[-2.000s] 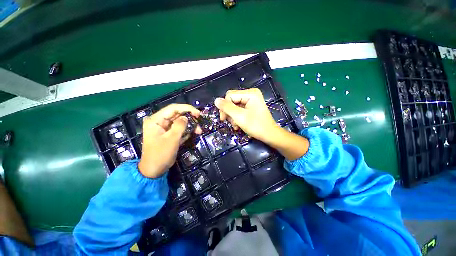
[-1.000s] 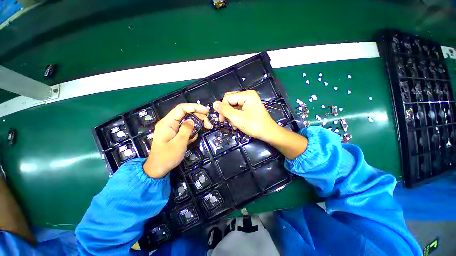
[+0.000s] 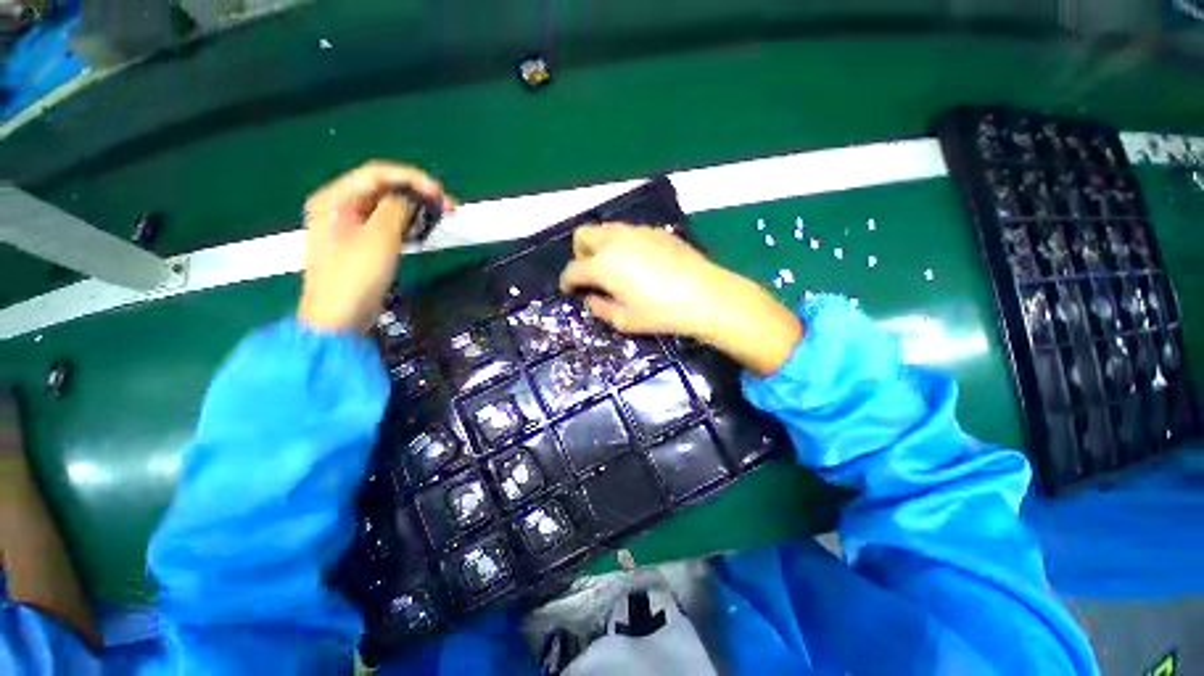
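My left hand (image 3: pixel 366 238) is raised above the white rail at the tray's far left, its fingertips closed on a small black unit (image 3: pixel 420 218). My right hand (image 3: pixel 647 284) is over the upper part of the black blister tray (image 3: pixel 621 491), fingers curled; whether it holds a tiny part is hidden. Small metal parts (image 3: pixel 581 357) lie heaped in the tray just below my right hand. Several tray pockets at the left and front hold black units with shiny centres (image 3: pixel 544 524).
White pieces (image 3: pixel 787 277) are scattered on the green surface at right. A second filled tray (image 3: pixel 1043 304) stands far right. Beyond the white rail (image 3: pixel 819 169), the green belt carries a unit (image 3: pixel 534 71). A metal bar (image 3: pixel 93 238) and another person's arm (image 3: pixel 37 528) are at left.
My left hand has moved up and away from the tray with the black unit, parting from my right hand. My right hand stays over the tray. The view has shifted slightly.
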